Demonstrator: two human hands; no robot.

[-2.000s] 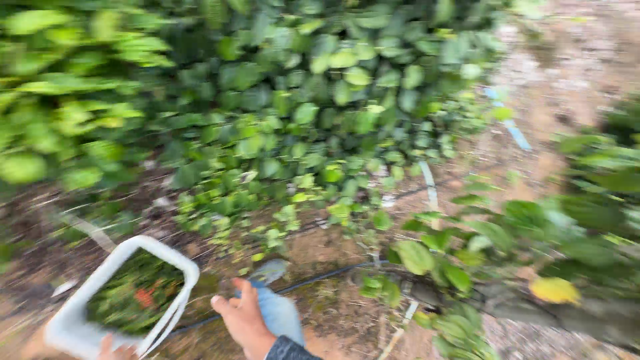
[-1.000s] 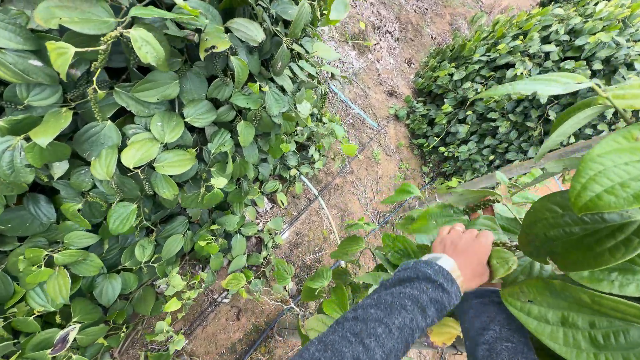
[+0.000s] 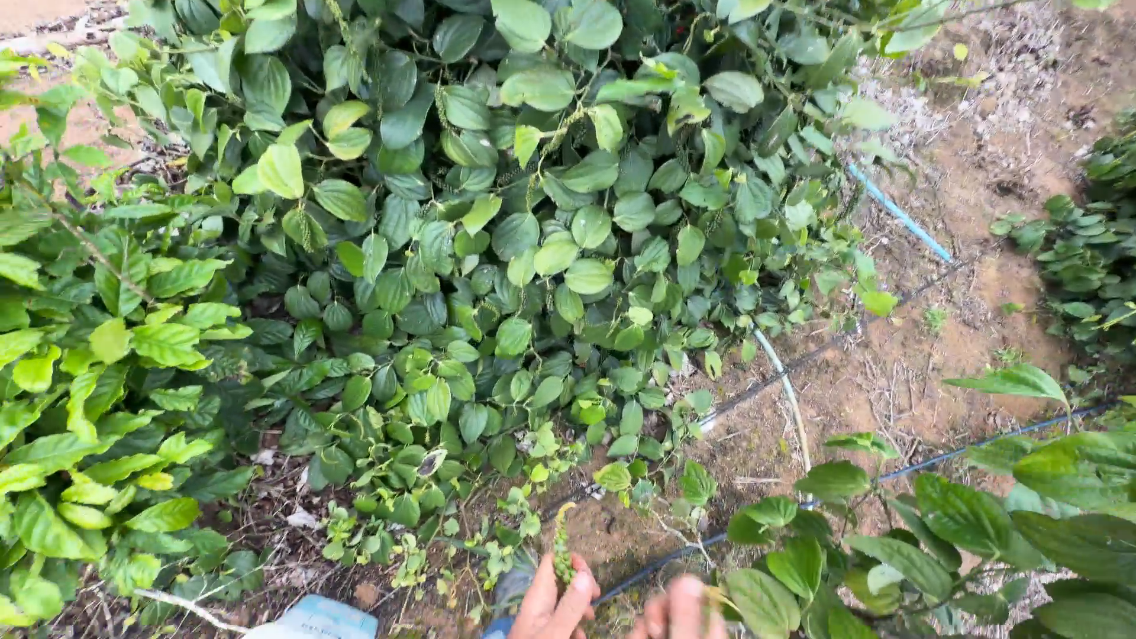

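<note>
At the bottom centre my left hand (image 3: 557, 601) holds a green pepper spike (image 3: 563, 552) upright between thumb and fingers; its tip is yellowish. Just to its right is my right hand (image 3: 679, 612), blurred and cut by the lower edge, with the fingers bent; a thin yellowish stem shows beside its fingertips, and whether it is gripped is unclear. Pepper vine foliage (image 3: 568, 257) with hanging green spikes fills the middle, beyond both hands. Close to the right hand are large leaves of another vine (image 3: 958, 515).
Thin dark hoses (image 3: 661, 564) run across the bare soil (image 3: 896, 373). A pale pipe (image 3: 785, 390) and a blue pipe (image 3: 901, 213) lie at the right. A leafy bush (image 3: 98, 355) stands at the left. A pale blue object (image 3: 324, 619) with writing shows at the bottom edge.
One second ago both arms reached into the vine at the right; now my hands are together at the bottom centre, the left with a pepper spike. The view has swung left.
</note>
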